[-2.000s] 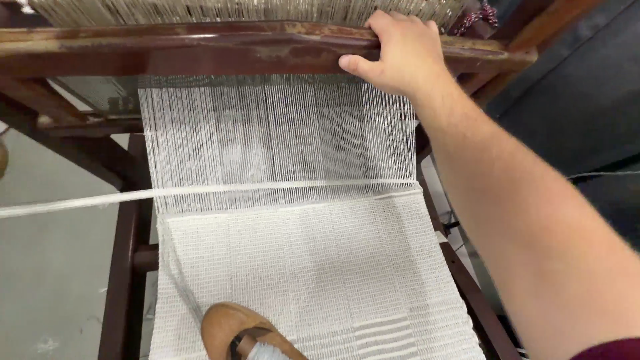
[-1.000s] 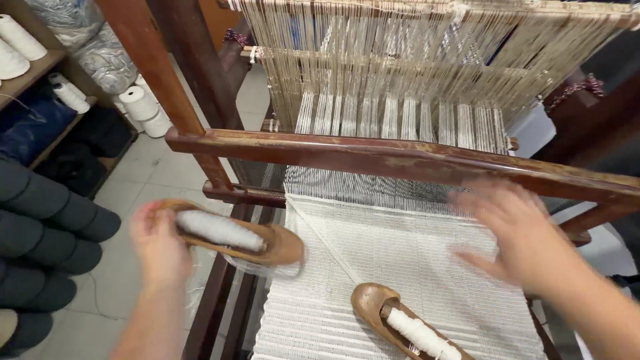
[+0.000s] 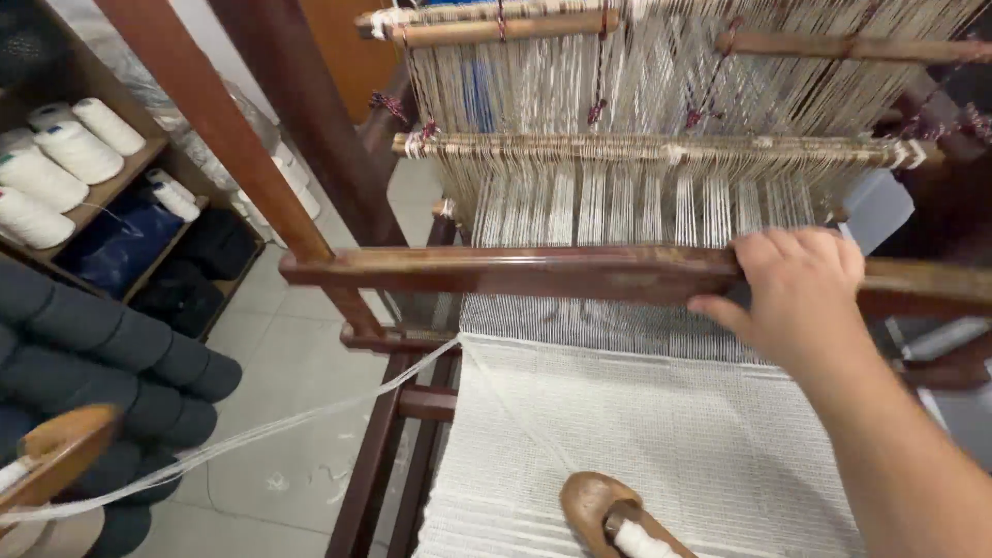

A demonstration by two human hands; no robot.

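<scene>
My right hand (image 3: pixel 802 291) grips the top rail of the loom's wooden beater (image 3: pixel 527 273), fingers over it and thumb in front. At the lower left edge a wooden boat shuttle (image 3: pixel 66 457) with white yarn is partly in view; my left hand is outside the frame. Several strands of white weft yarn (image 3: pixel 310 418) run from that shuttle up to the left edge of the white woven cloth (image 3: pixel 620 411). A second wooden shuttle (image 3: pixel 593 496), holding a white bobbin, lies on the cloth, with a thin yarn leading from it to the same edge.
Behind the beater are string heddles on wooden shafts (image 3: pixel 666 147). The loom's upright post (image 3: pixel 225 132) rises at the left. Beyond it stand shelves with white yarn cones (image 3: pixel 77 151) and a stack of dark rolls (image 3: pixel 101 356) on the tiled floor.
One second ago the left shuttle was in my left hand over the cloth's left edge; it is now farther left. My blurred right hand, then over the cloth, has taken hold of the beater.
</scene>
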